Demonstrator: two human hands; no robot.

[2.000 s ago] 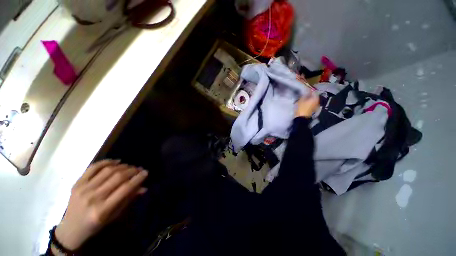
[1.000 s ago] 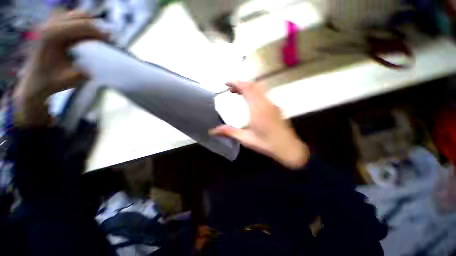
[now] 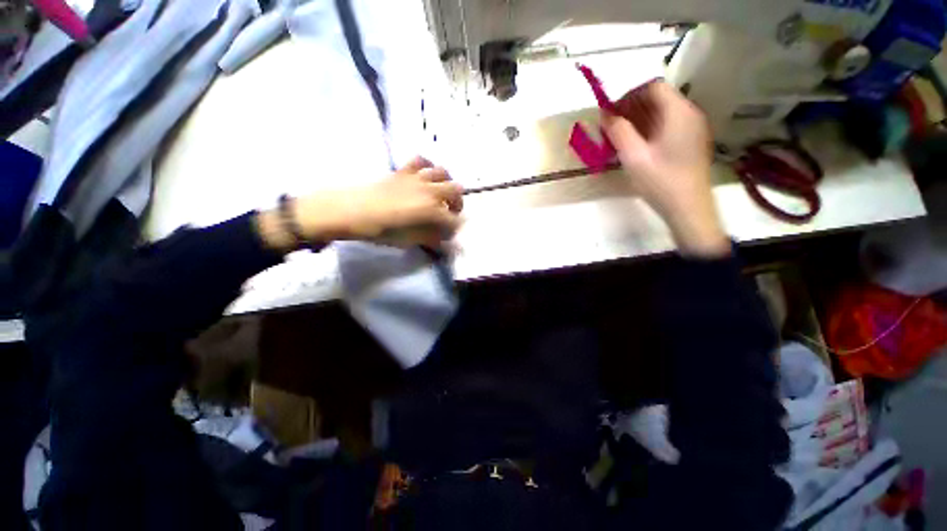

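A light grey garment panel (image 3: 400,301) with a dark stripe lies over the front edge of the white table (image 3: 550,233), its lower end hanging off. My left hand (image 3: 400,207) is on the panel at the edge, fingers closed on it. My right hand (image 3: 659,140) pinches a magenta strip (image 3: 594,85) to the right of the needle area. Another magenta piece (image 3: 591,147) shows just below that strip, beside my fingers. The presser foot (image 3: 503,75) is above and between my hands, with no cloth visible under it.
The off-white sewing machine head (image 3: 758,62) with a blue end stands at the back right. Scissors (image 3: 779,178) with dark red handles lie right of my right hand. Grey and black cut pieces (image 3: 114,99) drape at the left. A red-orange bag (image 3: 883,330) and heaped cloth are below right.
The panel, held up between both hands a second ago, is now down at the table edge under my left hand. My right hand has let go of it, moved right and taken a magenta strip.
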